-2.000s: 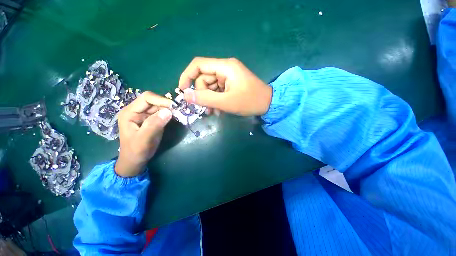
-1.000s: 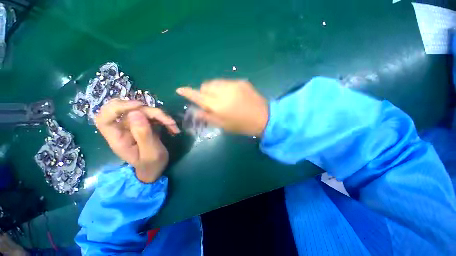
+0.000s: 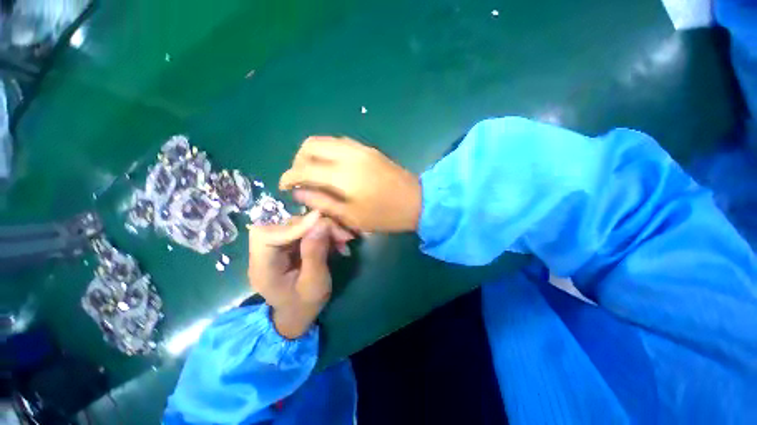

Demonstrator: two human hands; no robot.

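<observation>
My left hand (image 3: 290, 270) and my right hand (image 3: 357, 187) meet above the green bench, with fingertips touching or overlapping. Anything between the fingers is hidden, so I cannot tell if they hold a piece. A grey-white module (image 3: 267, 210) shows just behind my left fingers, at the right end of a module pile (image 3: 195, 203). A second module pile (image 3: 123, 299) lies further left and nearer to me.
A grey metal bar (image 3: 41, 239) enters from the left beside the piles. White bits (image 3: 222, 263) and another white speck (image 3: 363, 109) lie on the green bench (image 3: 398, 58). A white sheet (image 3: 689, 12) and a person's blue sleeve (image 3: 737, 33) are at the upper right.
The hands were apart one second ago and have come together. The blurred module seen at my right hand then no longer shows there. The view has shifted, moving the piles right and down.
</observation>
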